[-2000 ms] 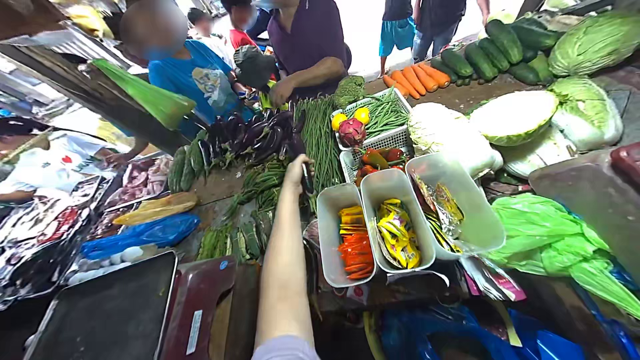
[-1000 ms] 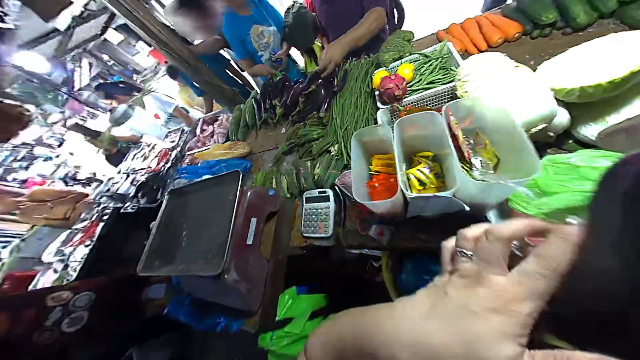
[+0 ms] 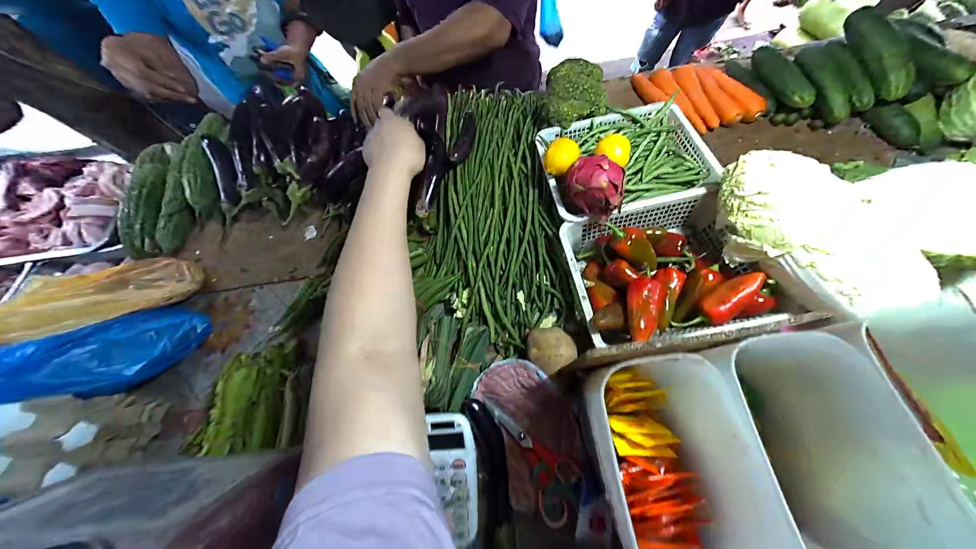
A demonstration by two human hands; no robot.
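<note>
My left hand (image 3: 393,145) reaches forward over the pile of dark eggplants (image 3: 259,137), its back toward me and its fingers curled down out of sight. Eggplants (image 3: 432,152) lie just to its right, against a long bundle of green string beans (image 3: 496,221). Whether one is gripped cannot be told. Close beyond my hand, a co-present person's hand (image 3: 374,85) touches the same pile. Below my forearm's right side are a calculator (image 3: 454,476) and red-handled scissors (image 3: 545,457). My right hand is not in view.
Right of the beans stand a white basket with green beans (image 3: 648,164), a basket of red peppers (image 3: 644,301) and plastic bins (image 3: 709,450) with packets. Carrots (image 3: 698,95), cucumbers (image 3: 831,76) and cabbage (image 3: 793,213) lie behind. Bitter gourds (image 3: 179,183) and a blue bag (image 3: 99,351) are at left.
My left hand has gone from low at the right, near the plastic bins, to the eggplant pile. The view has swung closer over the vegetables.
</note>
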